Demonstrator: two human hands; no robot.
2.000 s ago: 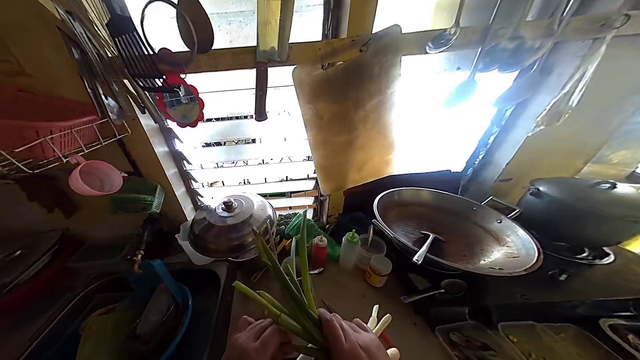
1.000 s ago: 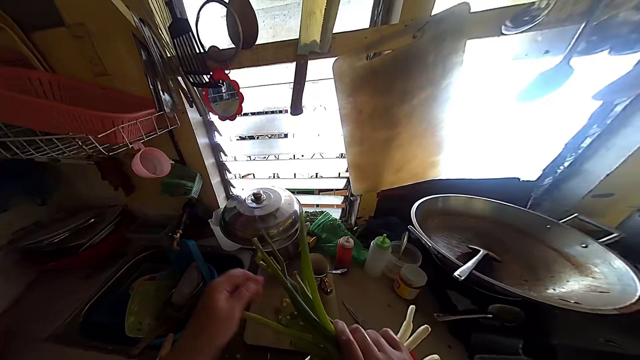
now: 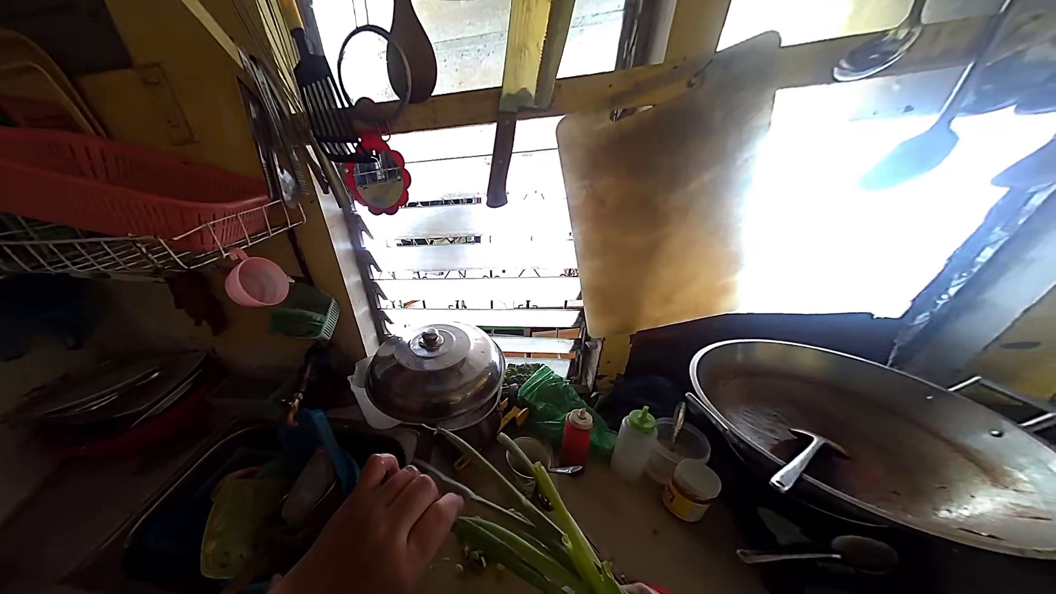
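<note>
A bunch of green onions (image 3: 528,520) points up and left from the bottom edge, its long green leaves fanned over the counter. My left hand (image 3: 392,520) is just left of the leaves, fingers curled near the tip of one thin leaf; whether it pinches that leaf is unclear. Only a sliver of my right hand (image 3: 639,588) shows at the bottom edge, beside the lower stalks; its grip is hidden. Behind the leaves are a cup (image 3: 530,455), a red squeeze bottle (image 3: 576,439), a green-capped squeeze bottle (image 3: 634,444) and a lidded jar (image 3: 691,490).
A large wok (image 3: 891,437) with a ladle (image 3: 799,464) in it stands right. A lidded steel pot (image 3: 435,375) is at the back. To the left lies a sink (image 3: 140,528) holding dishes, below a wire rack (image 3: 165,252). A cutting board (image 3: 660,198) hangs at the window.
Two seconds ago both hands were on the green onions; my left hand then moved off to the left and is now back close to the leaves. My right hand has mostly left the view.
</note>
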